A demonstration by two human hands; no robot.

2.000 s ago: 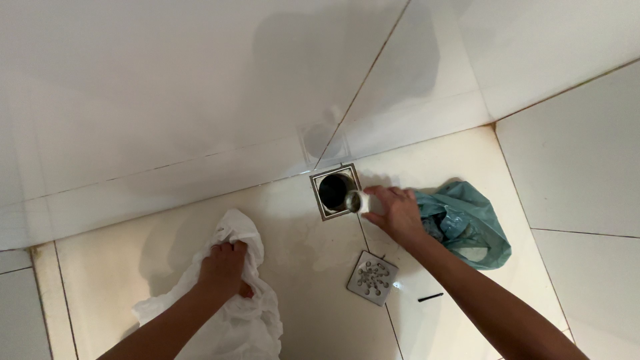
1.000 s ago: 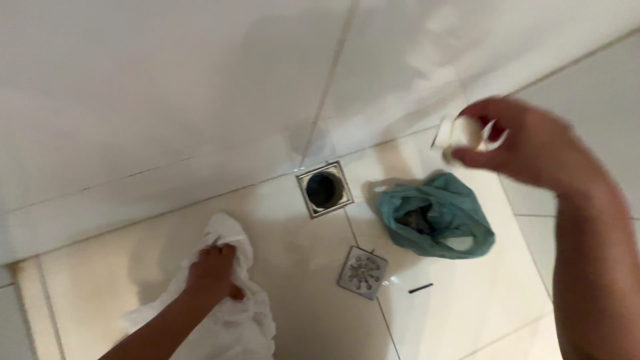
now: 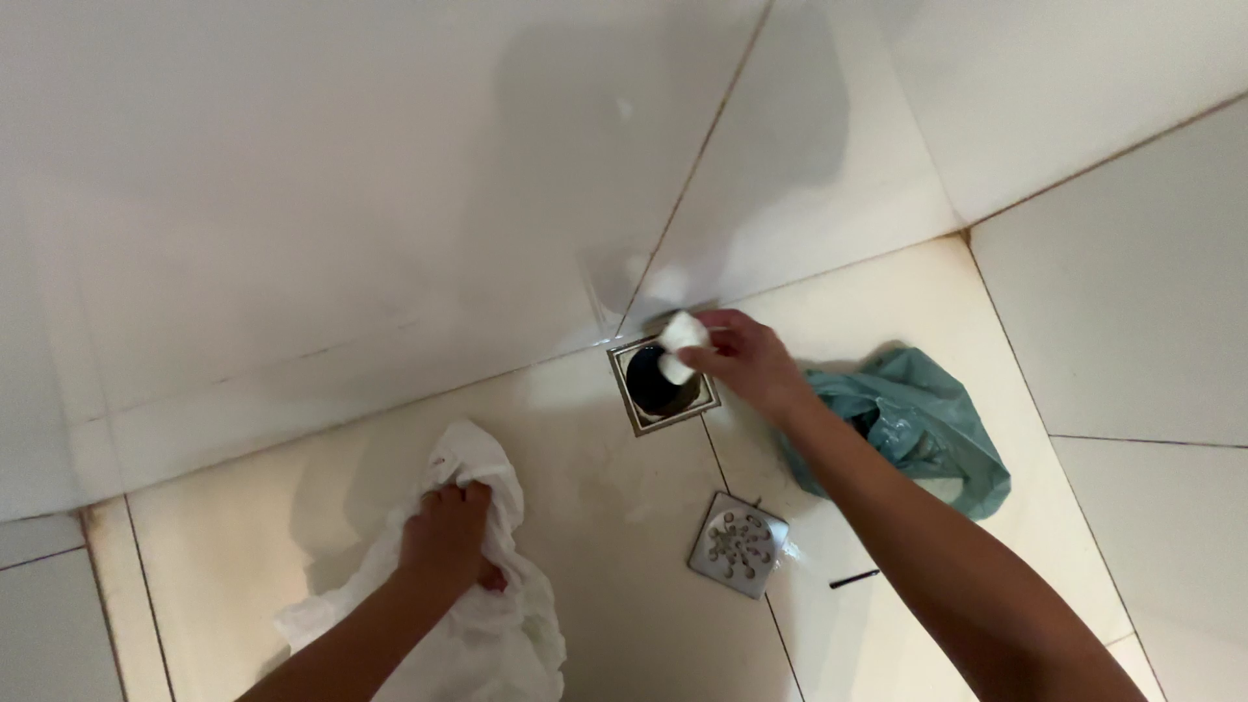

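Note:
My right hand (image 3: pixel 746 356) pinches a folded white wad (image 3: pixel 683 347), paper or cloth, over the right part of the open floor drain (image 3: pixel 655 382). A square metal frame surrounds the drain's dark round hole. My left hand (image 3: pixel 448 526) is closed on a crumpled white cloth or bag (image 3: pixel 478 624) on the floor at lower left. The square metal drain grate (image 3: pixel 738 544), with round holes, lies on the tiles below the drain. To the right, partly behind my right forearm, an open green plastic bag (image 3: pixel 926 414) lies with its contents mostly hidden.
A thin dark stick-like object (image 3: pixel 854 579) lies on the floor right of the grate, close to my right forearm. The pale tiled wall (image 3: pixel 390 195) rises directly behind the drain, and another wall (image 3: pixel 1141 322) stands at the right.
My right hand, raised above and beyond the green bag a second ago, has come down and left to the drain with the white wad. My left hand stays on the white material.

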